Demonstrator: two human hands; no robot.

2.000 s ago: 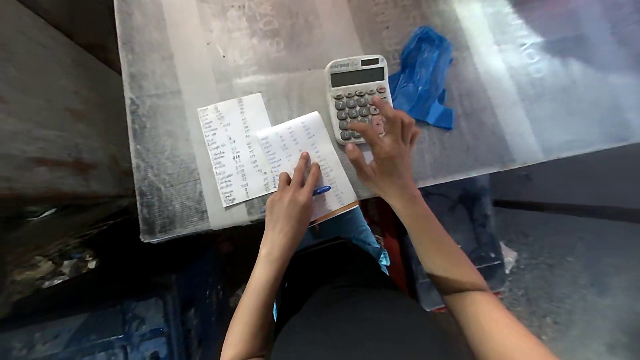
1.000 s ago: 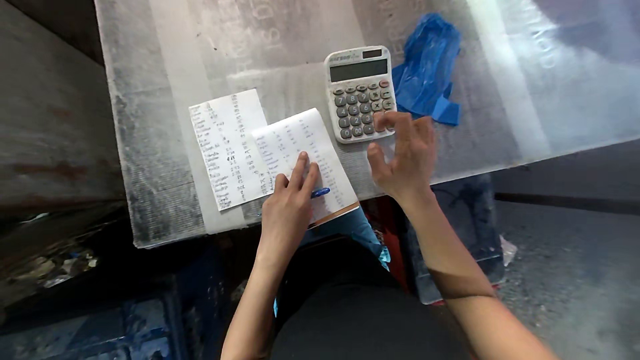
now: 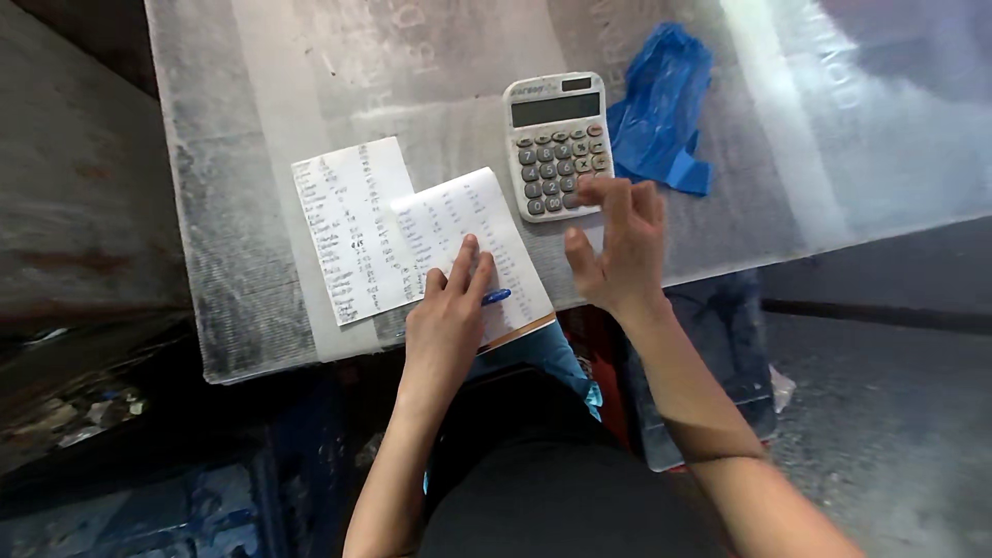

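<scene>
My left hand (image 3: 453,306) lies on a notepad (image 3: 496,232) covered in handwritten columns, its fingertips on the page. A blue pen (image 3: 496,296) pokes out from beneath that hand; whether the fingers grip it is hidden. Left of the pad, and partly under it, is a handwritten paper sheet (image 3: 341,225). My right hand (image 3: 624,244) is over the lower right keys of a white calculator (image 3: 558,143), its fingers apart and curled, holding nothing. The index fingertip covers some keys; I cannot tell whether it presses one. Crumpled blue plastic (image 3: 663,108) lies against the calculator's right side.
The table (image 3: 434,108) has a clear plastic cover, and its near edge runs just below the papers. Below the table at the right is a dark blue plastic container (image 3: 705,364). More blue plastic containers (image 3: 194,511) stand at the lower left, near some litter (image 3: 93,411).
My right hand moved off the calculator's keys to the right, then came back over its lower right keys. My left hand has stayed on the notepad.
</scene>
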